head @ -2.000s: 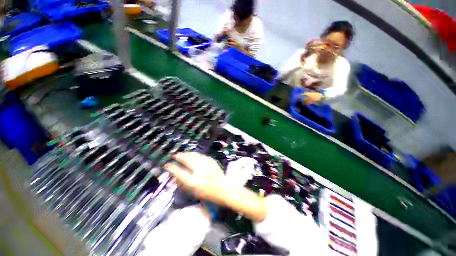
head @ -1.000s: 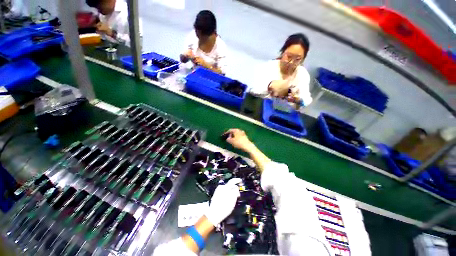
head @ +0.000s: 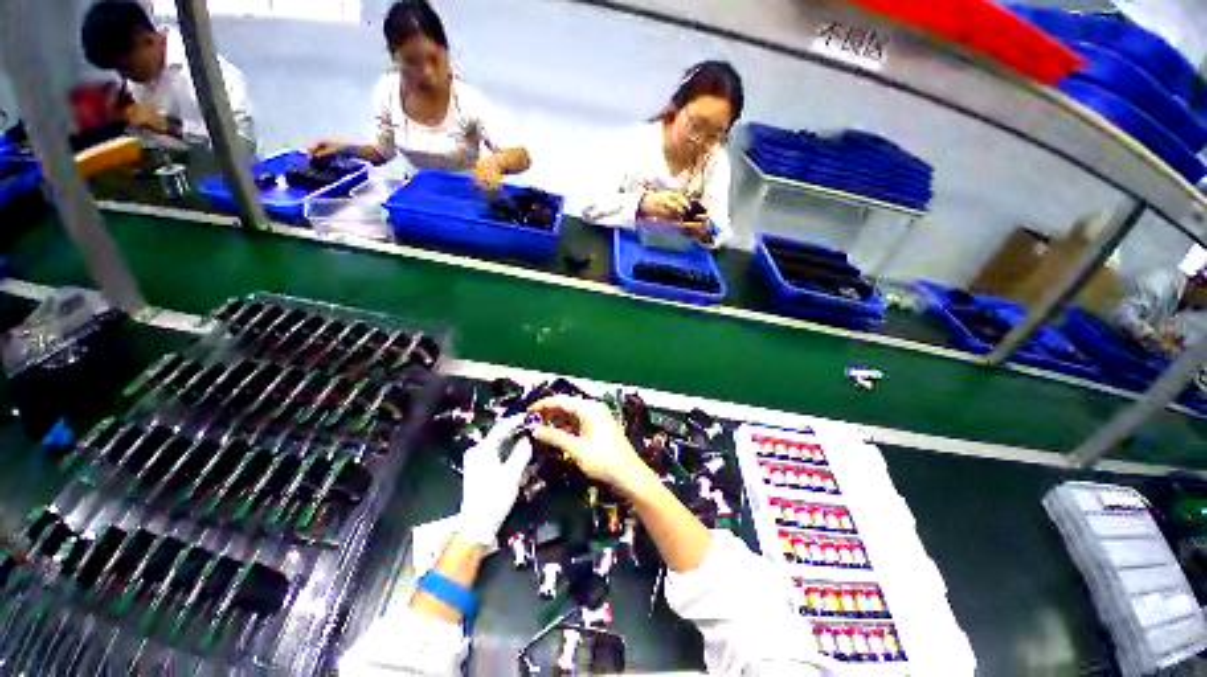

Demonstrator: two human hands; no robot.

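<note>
My left hand (head: 496,476), in a white glove with a blue wrist band, and my bare right hand (head: 586,439) meet over the heap. Their fingertips hold a small dark unit (head: 535,421) between them, mostly hidden by the fingers. Beneath and around lies the heap of black units with boards, wires and pale ends (head: 602,522). At the left, the clear blister tray (head: 338,529) holds rows of black units with green boards. Right of the heap lies a white sheet (head: 900,522) with rows of red, yellow, dark and white marks.
The green conveyor (head: 530,324) runs across beyond the bench, with a small unit (head: 864,377) on it. Three people sit across it with blue bins (head: 470,218). A ribbed white stack (head: 1125,562) stands at far right. A metal frame shelf (head: 980,99) crosses overhead.
My right hand has come back from over the conveyor to my left hand above the heap. The view has turned rightward. The unit is now held between both hands.
</note>
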